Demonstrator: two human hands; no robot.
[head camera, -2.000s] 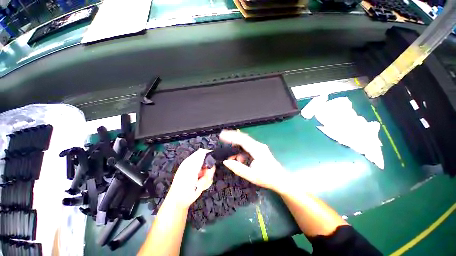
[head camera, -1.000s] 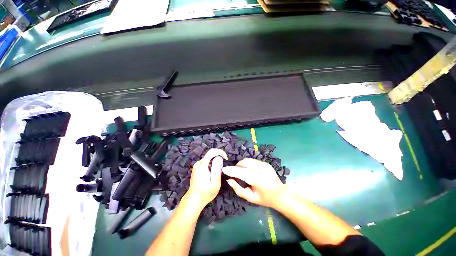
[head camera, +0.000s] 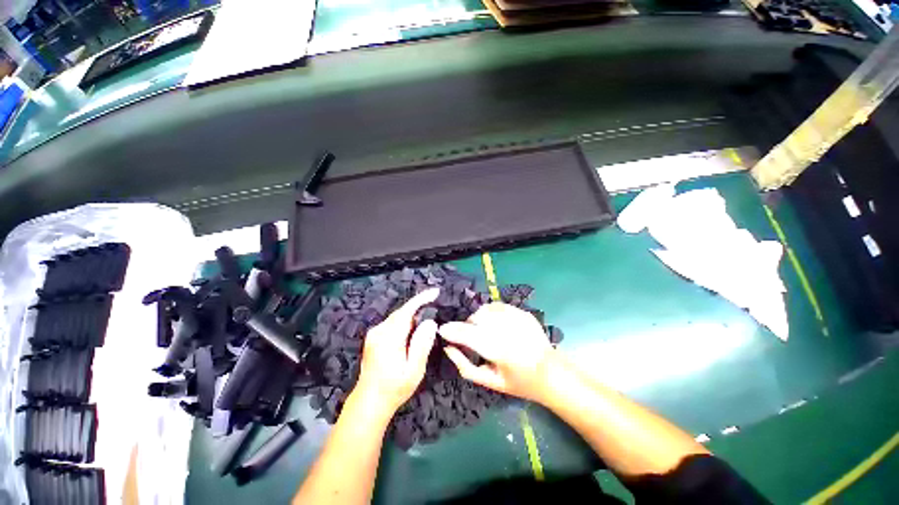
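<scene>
My left hand (head camera: 394, 355) and my right hand (head camera: 508, 350) meet over a loose heap of small black inserts (head camera: 434, 409). A small dark piece shows between my left thumb and forefinger. My right fingertips are bent close against my left fingertips; what they hold is hidden. A long black tray (head camera: 444, 205) lies behind the heap. One angled black handle part (head camera: 316, 178) leans on the tray's left end. A tangled pile of black handle parts (head camera: 258, 370) lies left of the heap.
A plastic-lined white bin (head camera: 148, 237) with rows of packed handle parts stands at far left. A crumpled white cloth (head camera: 725, 252) lies right of the tray. A yellow-taped post (head camera: 818, 138) and a dark stack (head camera: 838, 237) stand at right. A dark green conveyor belt (head camera: 473, 94) runs behind.
Since the earliest frame, my hands have come lower over the heap and the larger black cluster between them no longer shows. Since one second ago, my left fingers have opened slightly.
</scene>
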